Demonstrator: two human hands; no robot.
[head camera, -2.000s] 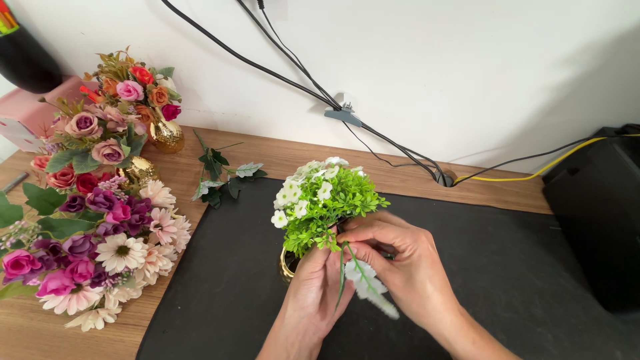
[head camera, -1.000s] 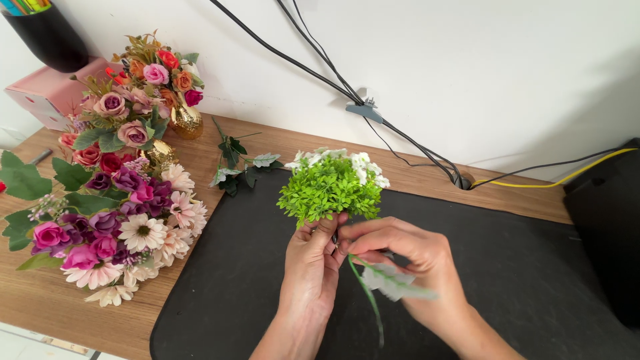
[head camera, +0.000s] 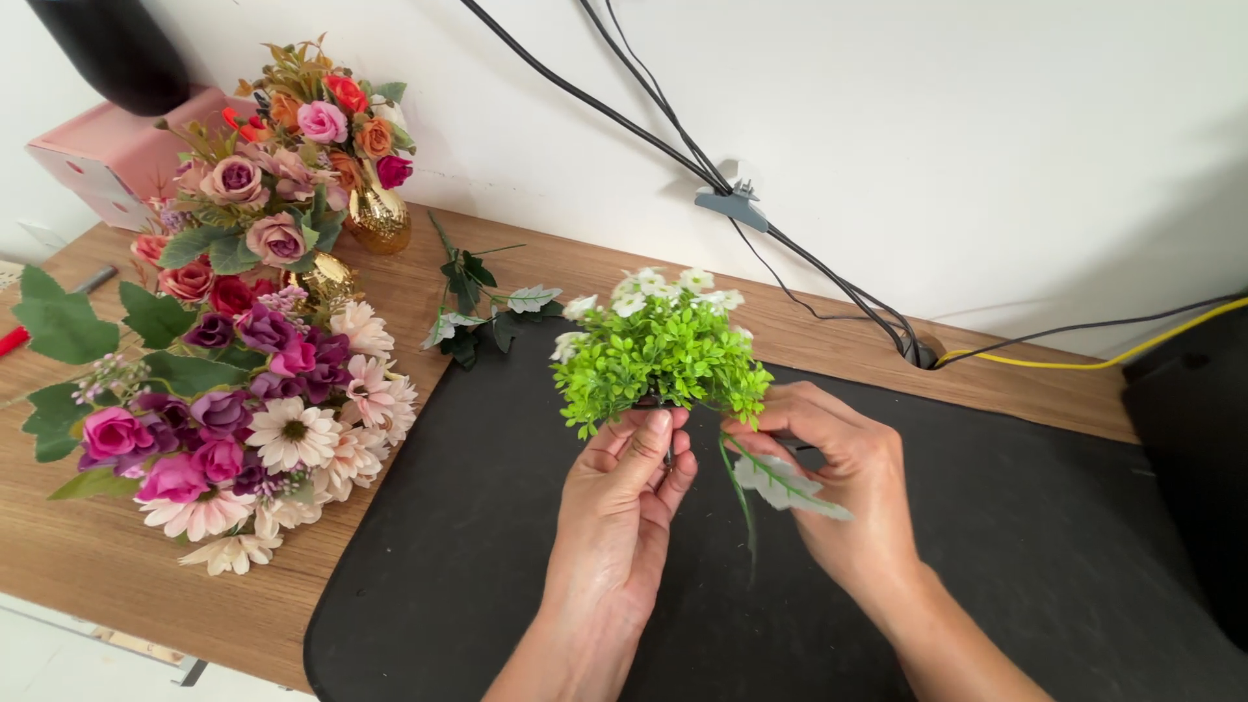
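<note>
My left hand (head camera: 624, 497) holds the stems of an artificial bouquet (head camera: 658, 361), bright green foliage with small white flowers, just under its leaves. At the bouquet's lower right, my right hand (head camera: 838, 468) pinches an artificial leaf sprig (head camera: 780, 483) with pale, silvery leaves and a thin green stem hanging down. The fingertips of my right hand are close to the foliage; whether they touch it I cannot tell. Behind and to the left, another leaf sprig (head camera: 468, 283) with dark and pale leaves lies across the wood and the mat's edge.
Several artificial flower arrangements (head camera: 224, 409) crowd the left of the wooden desk (head camera: 195, 609), one in a gold vase (head camera: 378, 219). A pink box (head camera: 107, 146) stands behind them. A black mat (head camera: 468, 546) lies under my hands. Cables (head camera: 809, 268) run down the wall; a black object (head camera: 1194, 468) stands at right.
The bouquet has tipped in my left hand, so its white flowers now face the wall. My right hand, with the pale-leaved sprig, has moved a little away from my left hand.
</note>
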